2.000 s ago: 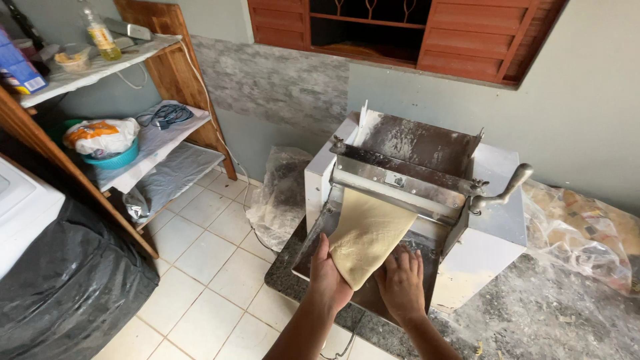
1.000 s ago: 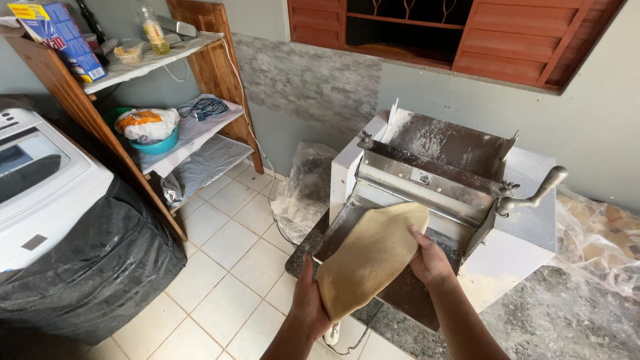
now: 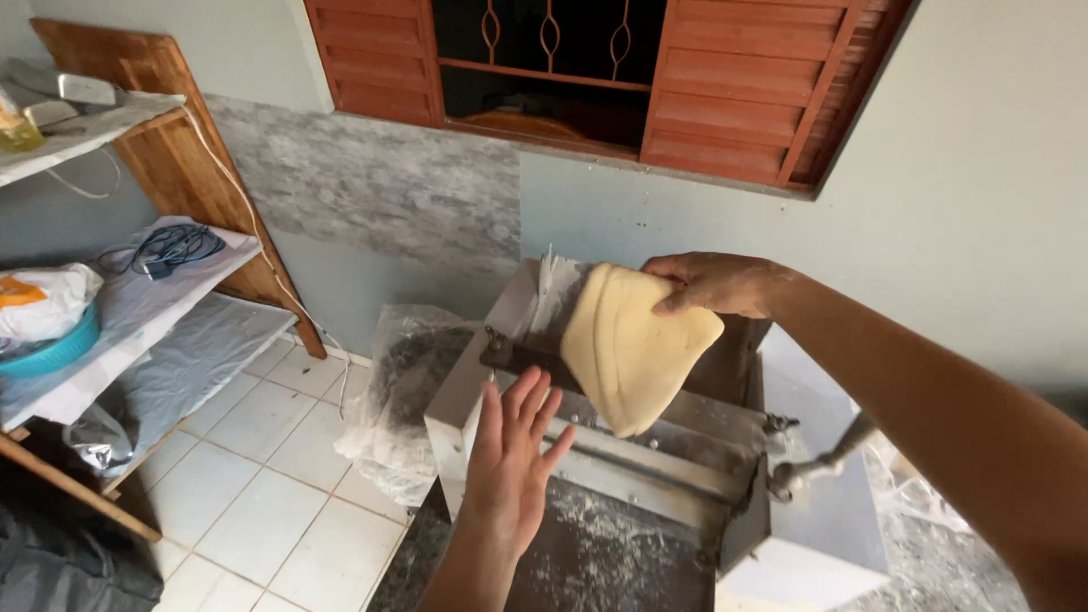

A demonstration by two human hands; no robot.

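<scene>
A folded sheet of pale dough hangs from my right hand, whose thumb and fingers pinch its upper right edge. The dough is above the upper feed plate and roller bar of a white and metal dough sheeter. My left hand is empty, palm up with fingers spread, over the left part of the machine and below the dough. Loose flour or crumbs lie on the lower metal tray. A metal crank handle sticks out at the machine's right side.
Left of the tiled floor stands a wooden shelf unit holding a coiled cable and a turquoise basin with a bag. Clear plastic lies beside the machine. A red shuttered window is behind it.
The dough has gone from the lower tray side, where both hands held it, up over the top of the machine in my right hand. My left hand has let go of it.
</scene>
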